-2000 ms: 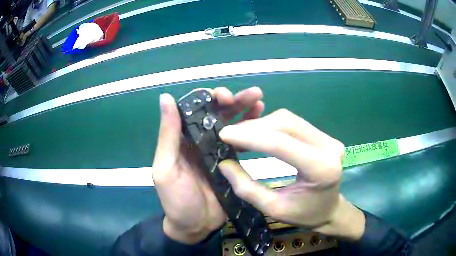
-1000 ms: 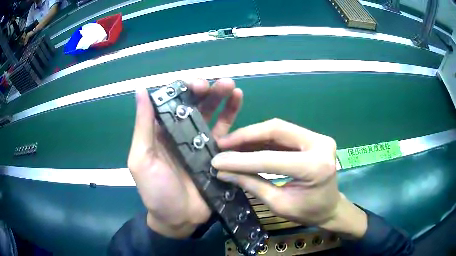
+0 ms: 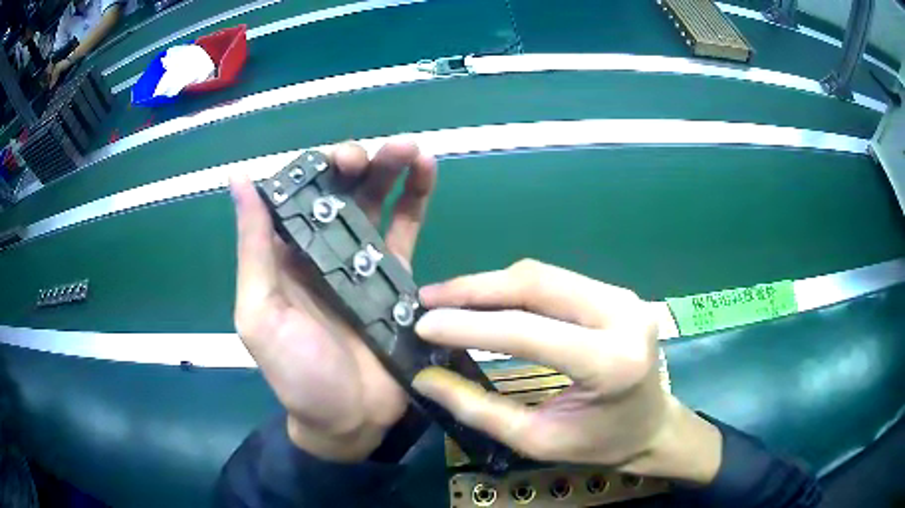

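Observation:
The long dark grey fixture (image 3: pixel 342 238) is held tilted above the belt, its top end to the upper left. Shiny silver round parts sit in its recesses; the upper ones show clearly, including one round part (image 3: pixel 365 262). The lower recesses are dark or hidden behind my right hand. My left hand (image 3: pixel 308 337) holds the fixture from below and from the left, fingers curled behind it. My right hand (image 3: pixel 556 357) has its fingertips at the middle recesses; I cannot tell if they grip a part. A bronze cover plate (image 3: pixel 561 487) with dark-ringed holes lies at the near edge.
Stacked gold plates (image 3: pixel 526 382) lie partly hidden behind my right hand. A green label (image 3: pixel 732 307) is on the near white rail. A small row of silver parts (image 3: pixel 63 293) lies on the belt at left. Farther off are red and blue bins (image 3: pixel 220 60), a ribbed block (image 3: pixel 707 32) and a person's arm.
My left hand and the fixture have moved left, and the fixture face has turned more to view. My right fingertips have moved down along the fixture to lower recesses.

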